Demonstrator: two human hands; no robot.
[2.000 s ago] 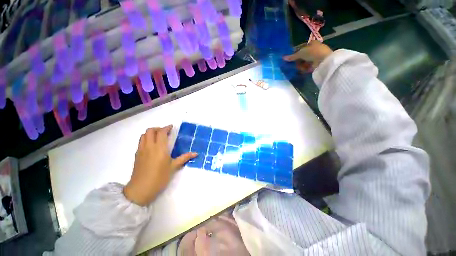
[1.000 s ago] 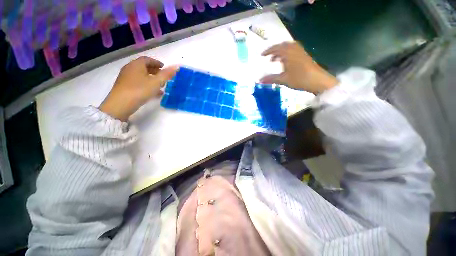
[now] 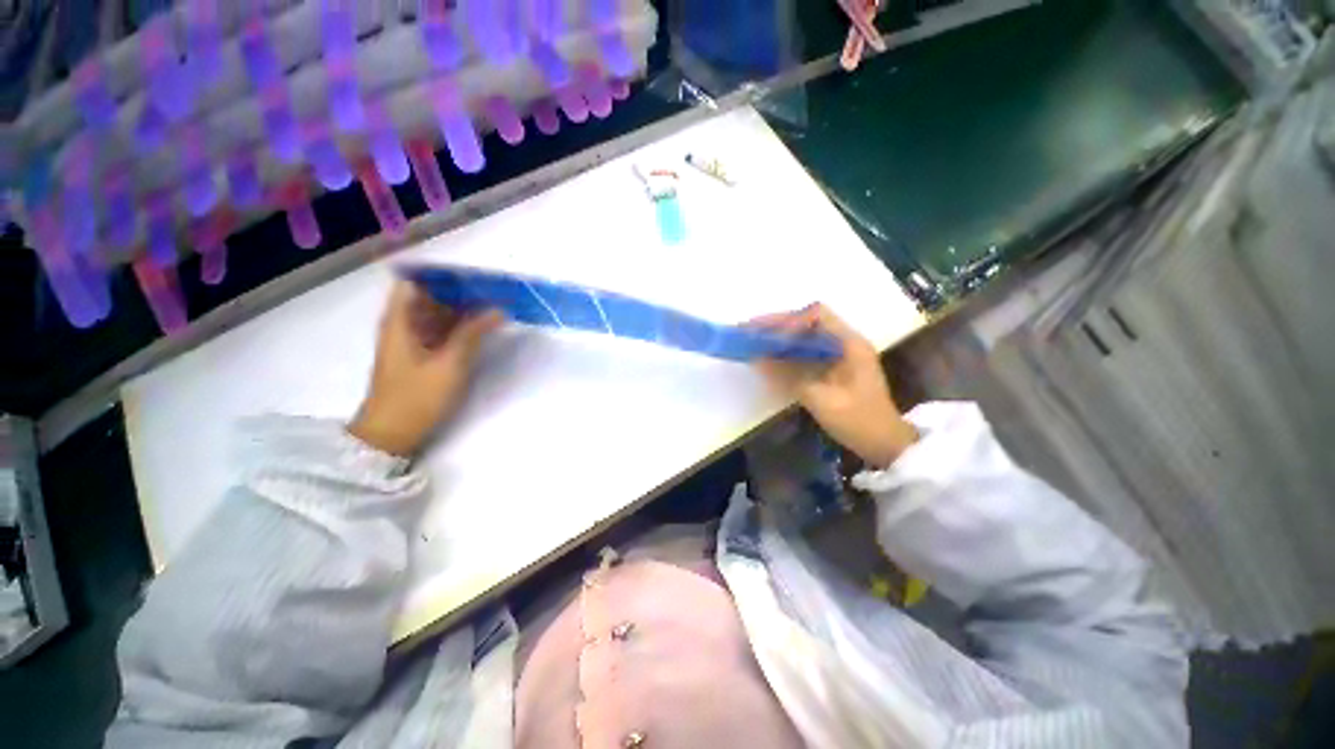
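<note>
A blue protective film sheet (image 3: 622, 318) is held up above the white mat (image 3: 615, 424), stretched between both hands and seen nearly edge-on. My left hand (image 3: 425, 359) grips its left end. My right hand (image 3: 835, 378) grips its right end. Both hands are slightly blurred. A small teal-tabbed item (image 3: 668, 205) lies on the mat's far part, and a small pale item (image 3: 710, 168) lies beside it.
Purple-pink-blue watch straps (image 3: 308, 125) hang over tray edges at upper left. A blue film pack (image 3: 732, 37) and pink straps (image 3: 862, 32) lie beyond the mat. A parts box (image 3: 44, 563) is at left. White tray stacks (image 3: 1157, 351) stand at right.
The film lay flat on the mat, and now both hands hold it raised and tilted. My right hand came back from the film pack beyond the mat and took hold of the right end.
</note>
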